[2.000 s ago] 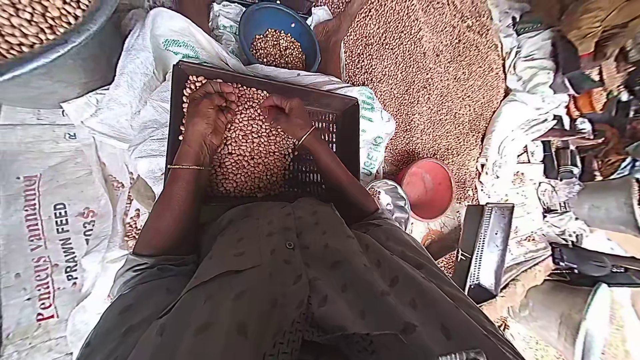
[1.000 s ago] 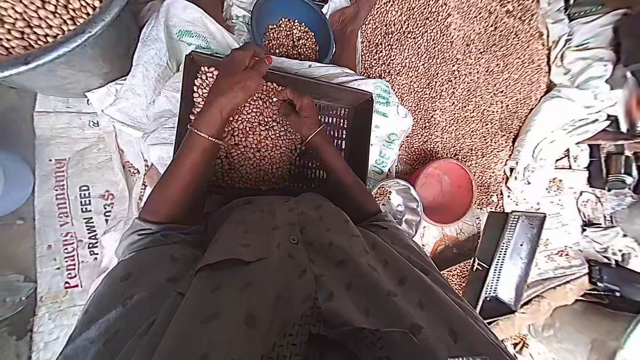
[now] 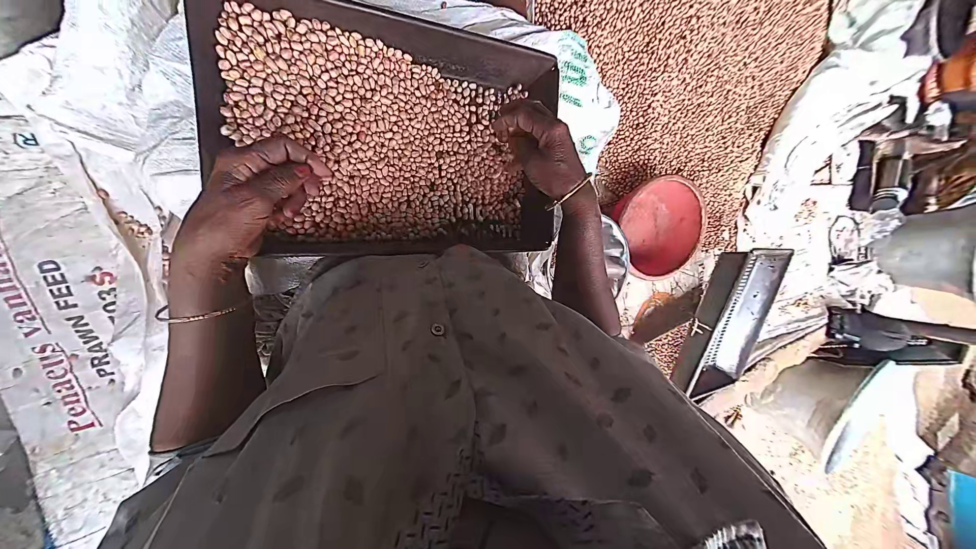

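A dark rectangular plastic tray (image 3: 488,49) lies across my lap, its slotted floor mostly covered by a layer of shelled peanuts (image 3: 381,130). My left hand (image 3: 248,191) is over the tray's left side, fingers curled with the fingertips at the peanuts; whether a nut is pinched there cannot be told. Over the right end of the peanuts, my right hand (image 3: 537,145) bends its fingers down close to them, and its fingertips are partly hidden. Each wrist wears a thin bangle.
A large heap of peanuts (image 3: 701,84) spreads beyond the tray to the right. Beside my right forearm are a red plastic bowl (image 3: 662,229) and a shiny metal bowl (image 3: 614,252). A dark metal-edged frame (image 3: 736,320) rests farther right. Printed woven sacks (image 3: 53,305) lie at left.
The peanuts now spread over the tray's right part, where slotted floor showed before. My hands have moved apart, left hand toward the near left side, right hand toward the right end. The view has shifted.
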